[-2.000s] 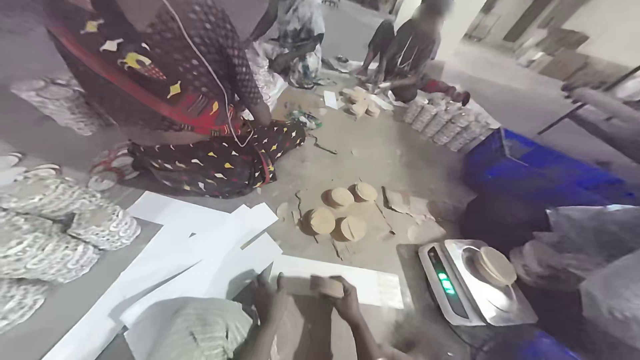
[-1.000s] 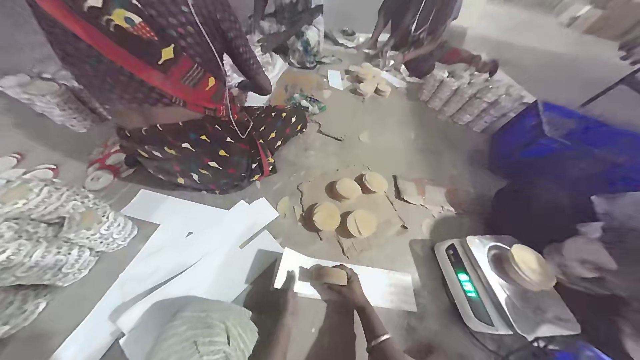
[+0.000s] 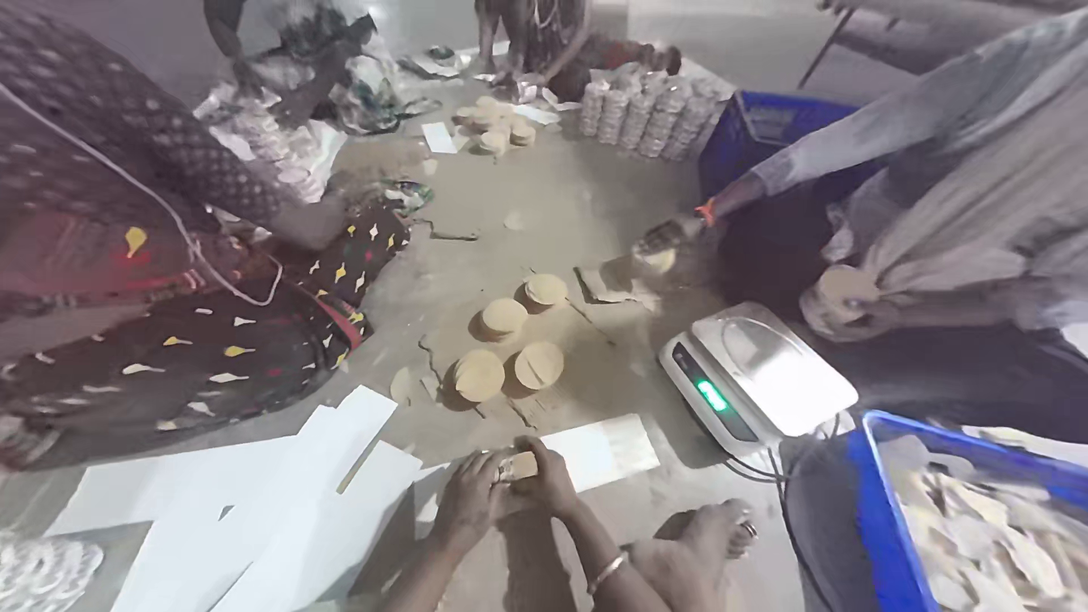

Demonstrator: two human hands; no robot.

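Between my left hand [image 3: 473,491] and my right hand [image 3: 546,480], a stack of round tan discs [image 3: 518,467] is held on its side, gripped by the fingers of both. Under and beside my hands lies a white paper strip [image 3: 605,450], reaching out to the right. Just beyond it, several short stacks of the same tan discs [image 3: 539,365] rest on the floor. White paper sheets [image 3: 280,484] overlap on the floor left of my hands. An electronic scale [image 3: 752,374] with a bare steel pan and lit green display stands to the right.
On the right a co-worker [image 3: 969,170] holds more discs in both hands. A blue crate [image 3: 884,510] of broken pieces is at lower right, another blue crate [image 3: 722,153] farther back. Another person [image 3: 127,255] sits at left. Wrapped stacks [image 3: 642,110] stand beyond; cables run beside the scale.
The discs on the scale's pan are gone from it. The co-worker's arm now reaches in over the floor at right. My left hand has closed in on the stack from the left. The view has shifted right.
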